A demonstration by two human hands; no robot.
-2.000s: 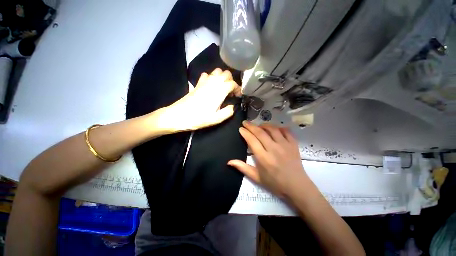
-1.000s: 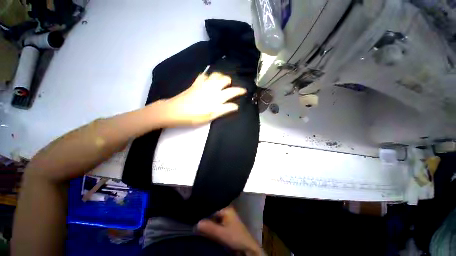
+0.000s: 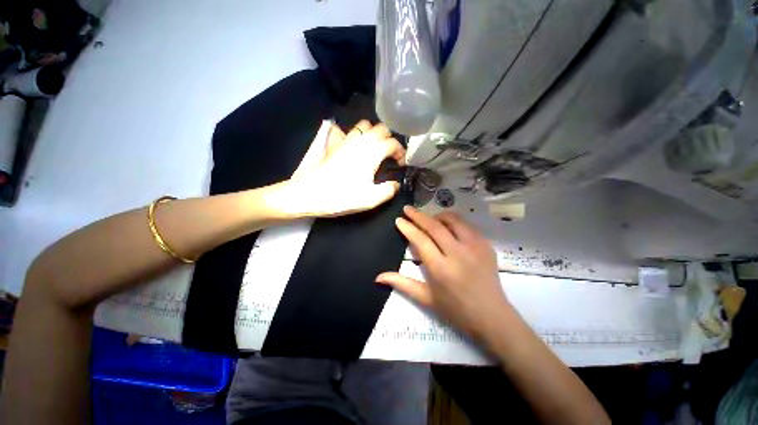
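A black garment piece (image 3: 332, 274) lies on the white table as two strips with white table between them. Its bunched far end lies behind my left hand, and its right edge runs to the presser foot (image 3: 409, 178). My left hand (image 3: 353, 170) presses on the cloth just left of the foot, with thumb and fingertips pinching a fold of it. My right hand (image 3: 453, 257) lies at the cloth's right edge, nearer me than the foot, fingertips touching the cloth and thumb spread. The needle is too small to make out.
The off-white sewing machine head (image 3: 582, 108) fills the right side. A clear tube (image 3: 407, 95) hangs beyond my left hand. White thread cones (image 3: 10, 137) lie at far left. A printed ruler tape (image 3: 582, 334) runs along the near edge. A blue crate (image 3: 158, 369) is below the table.
My right hand has come up from below the table edge to the cloth beside the foot. My left hand now pinches cloth at the foot. The near ends of the strips have shifted.
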